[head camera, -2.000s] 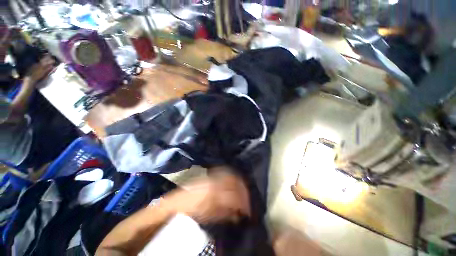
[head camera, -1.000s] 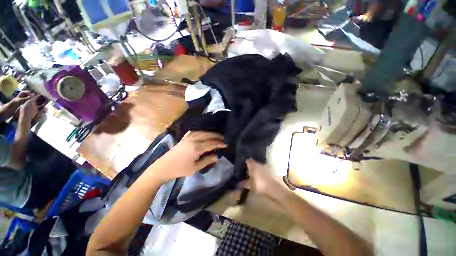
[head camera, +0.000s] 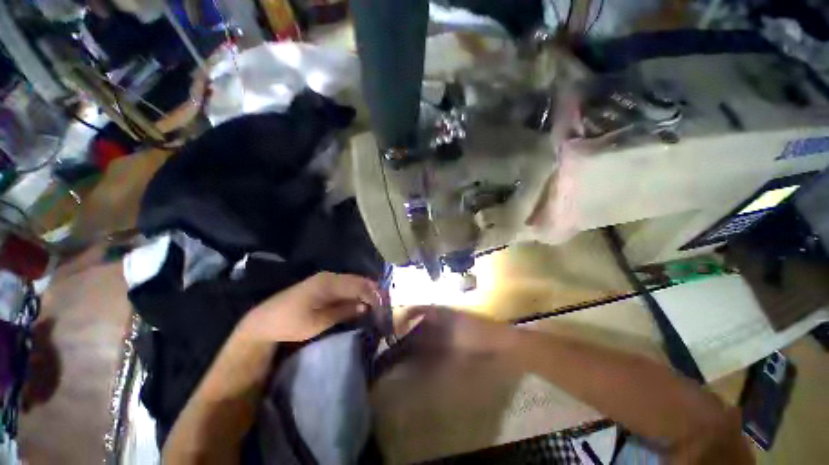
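The black garment (head camera: 227, 191) with light grey panels (head camera: 320, 386) is heaped left of the needle area of the cream sewing machine (head camera: 618, 182). My left hand (head camera: 314, 307) lies on the garment, its fingertips pinching cloth beside the needle area. My right hand (head camera: 445, 334) is just in front of the needle, blurred, with its fingertips at the garment's edge near the left hand. The needle and presser foot (head camera: 445, 265) show under a bright light; whether cloth lies under the foot cannot be told.
A dark green-grey cylinder (head camera: 391, 73) stands above the machine head. A pink cloth scrap (head camera: 556, 195) hangs over the head. A control panel (head camera: 754, 212) is at right, with a mobile phone (head camera: 768, 400) below it. A brown board (head camera: 82, 363) lies at left.
The view has turned right, toward the machine. The garment is now beside the needle area, and both hands have come together at its edge there.
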